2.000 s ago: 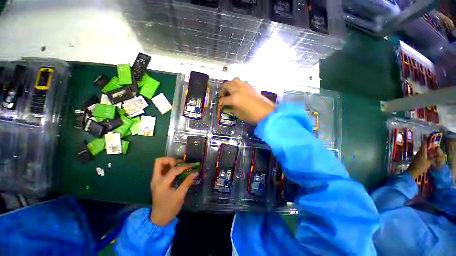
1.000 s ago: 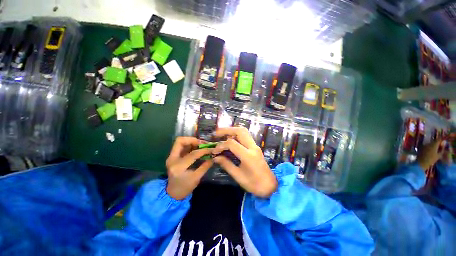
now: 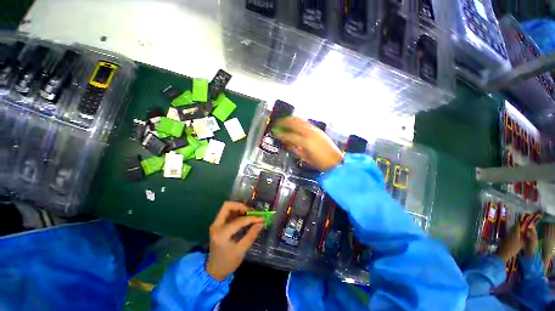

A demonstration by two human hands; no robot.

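The clear blister tray [image 3: 359,278] lies in front of me with phones, backs up, in its pockets. My left hand [image 3: 232,238] holds green batteries [image 3: 265,217] between thumb and fingers over the tray's near left corner. My right hand [image 3: 304,141], blurred, is over the back row, its fingertips on something green, seemingly a battery, at the top-left phone [image 3: 271,143]. The right hand and sleeve partly hide other back-row phones. A near-row phone [image 3: 294,226] shows its open battery bay. A pile of green, white and black batteries [image 3: 171,127] lies left of the tray.
Stacked trays [image 3: 389,67] with dark phones stand behind the work tray. Another tray [image 3: 115,130] with dark phones and one yellow-framed phone [image 3: 97,88] is at far left. At right, another person's hands [image 3: 517,238] hold a red phone over a tray. Small white scraps [image 3: 150,195] lie on the green mat.
My right hand has moved from beside my left hand up to the top-left phone. The left hand still holds green batteries. The camera view has shifted, so the stacked trays show more.
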